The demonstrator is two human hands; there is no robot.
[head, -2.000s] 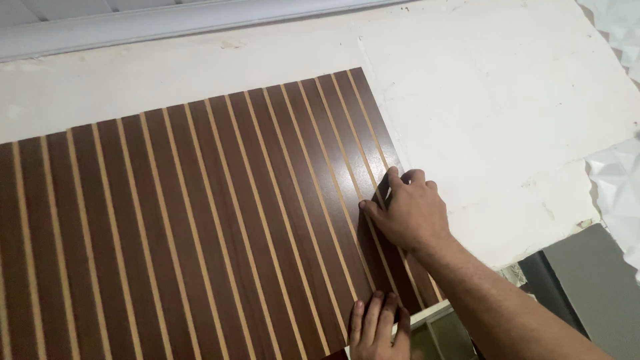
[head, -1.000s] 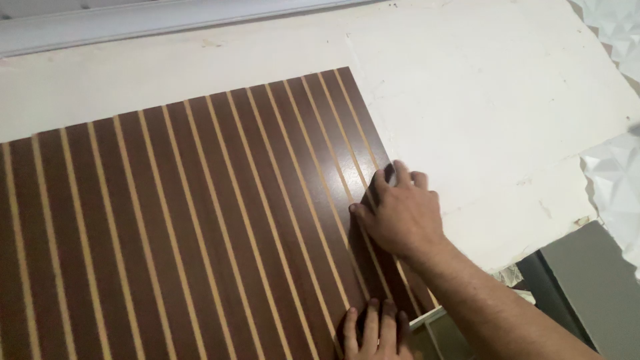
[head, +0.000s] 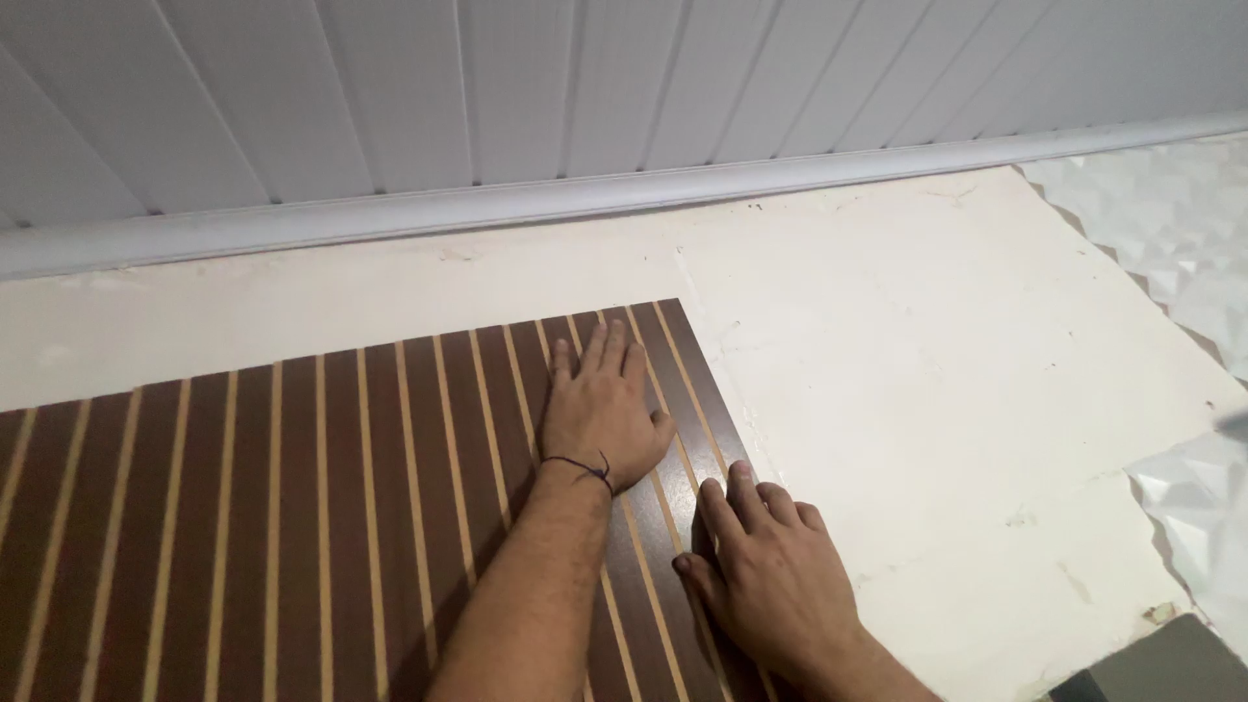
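Dark brown slatted panelling (head: 380,507) with narrow light wood-toned stripes covers the lower left of a white wall (head: 936,370). My left hand (head: 606,414), with a thin dark cord bracelet on the wrist, lies flat on the panelling near its upper right corner, fingers apart. Lower down, at the panelling's right edge, my right hand (head: 770,561) rests with bent fingers over the edge and its thumb on the brown face. Neither hand is closed around anything.
A grey-white plank ceiling (head: 526,88) meets the wall at a pale cornice (head: 409,216). White faceted 3D wall panels (head: 1170,234) run along the right side. A grey flat object (head: 1160,663) is at the lower right.
My left hand has moved up from the bottom of the panelling to near its upper right corner. My right hand remains at the right edge. The view has tilted up towards the ceiling.
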